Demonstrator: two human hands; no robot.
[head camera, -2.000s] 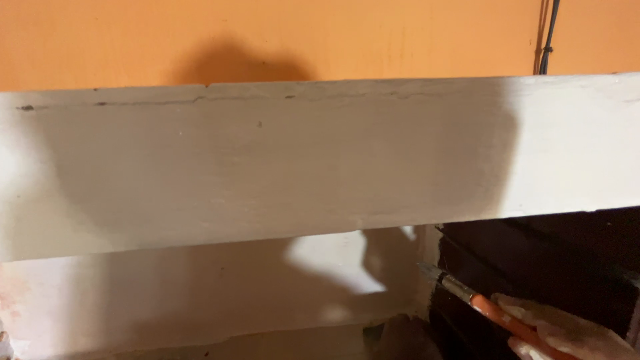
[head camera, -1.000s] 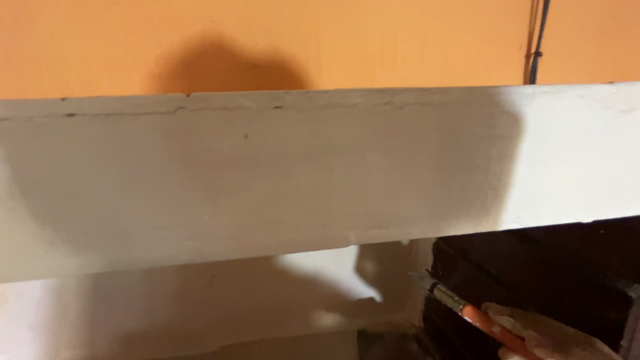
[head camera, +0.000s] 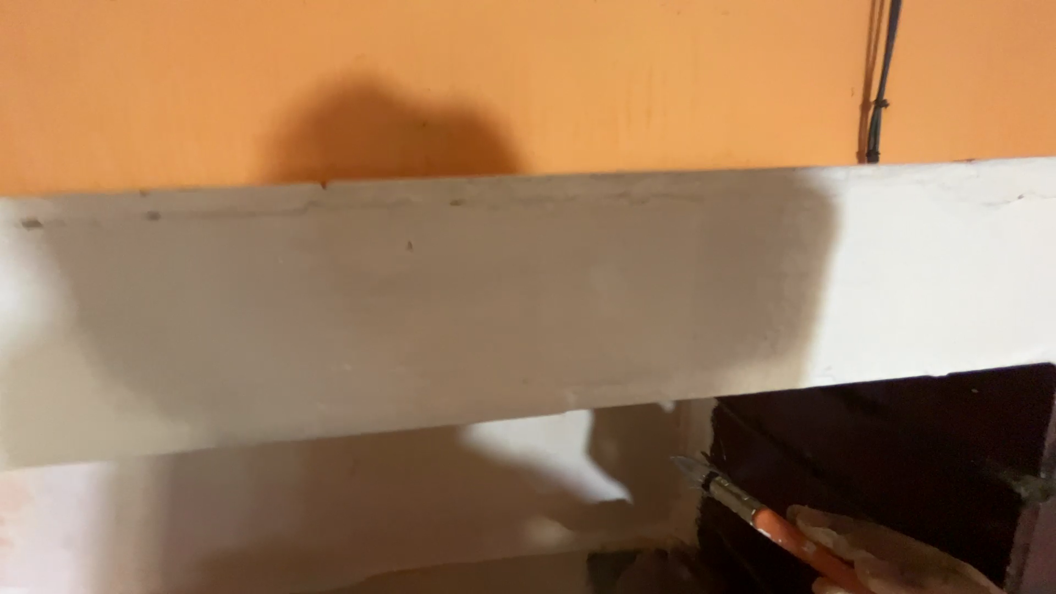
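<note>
At the lower right, my right hand (head camera: 895, 554) is closed around the orange handle of a paintbrush (head camera: 780, 528). The brush has a metal ferrule, and its bristles point up and left at the edge where a pale wall surface (head camera: 691, 429) meets a dark panel (head camera: 874, 454). Whether the bristle tips touch the surface cannot be told. Above the brush runs a wide white beam or ledge (head camera: 495, 297) with a crack along its top, partly in shadow. No left hand shows in the frame.
Over the beam is an orange wall (head camera: 619, 82), with dark cables (head camera: 884, 82) hanging down it at the right. Below the beam is a pale recessed wall (head camera: 330, 511) with a dark patch (head camera: 619, 569) near the bottom.
The view has shifted slightly, with the beam now lower in it. My right hand still holds the brush near the same pale and dark edge.
</note>
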